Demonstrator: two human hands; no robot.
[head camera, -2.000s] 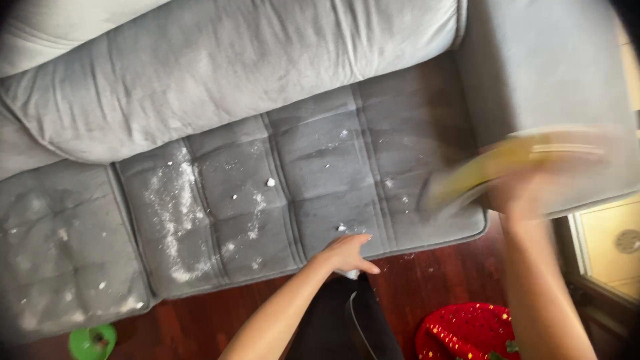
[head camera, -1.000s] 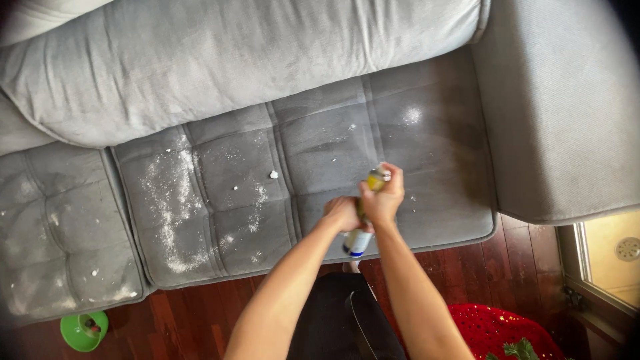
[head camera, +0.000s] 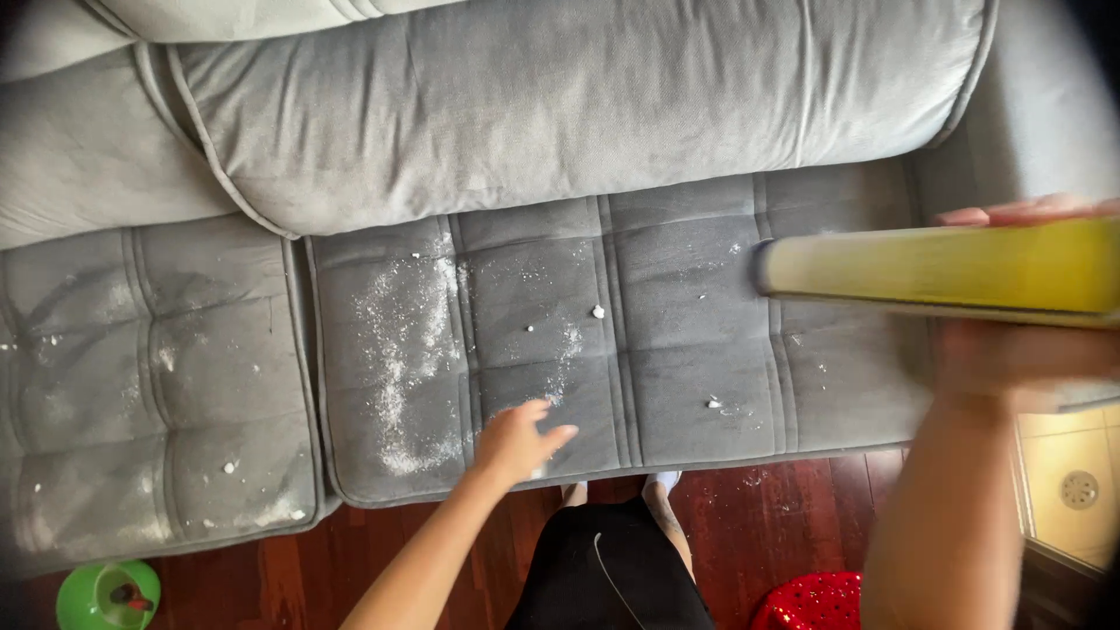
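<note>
My right hand (head camera: 989, 350), blurred, grips a yellow cylindrical container (head camera: 945, 271) with a dark rim at its left end. It is held nearly level above the right part of the sofa. My left hand (head camera: 516, 442) has its fingers apart and holds nothing, over the front edge of the grey tufted sofa seat (head camera: 691, 350). White powder (head camera: 394, 394) lies in streaks on the middle cushion. Small white lumps (head camera: 598, 311) are scattered on it, and more powder marks the left cushion (head camera: 227, 367).
A long grey back cushion (head camera: 542, 105) lies along the sofa. Below left, a green bowl (head camera: 109, 597) with something dark and red in it stands on the reddish wood floor (head camera: 394, 560). A red sequined item (head camera: 809, 604) lies lower right, near a tiled patch with a round drain (head camera: 1079, 490).
One second ago both hands were together around the container in front of me. Now my left hand has let go and moved left; my right hand has carried the container right.
</note>
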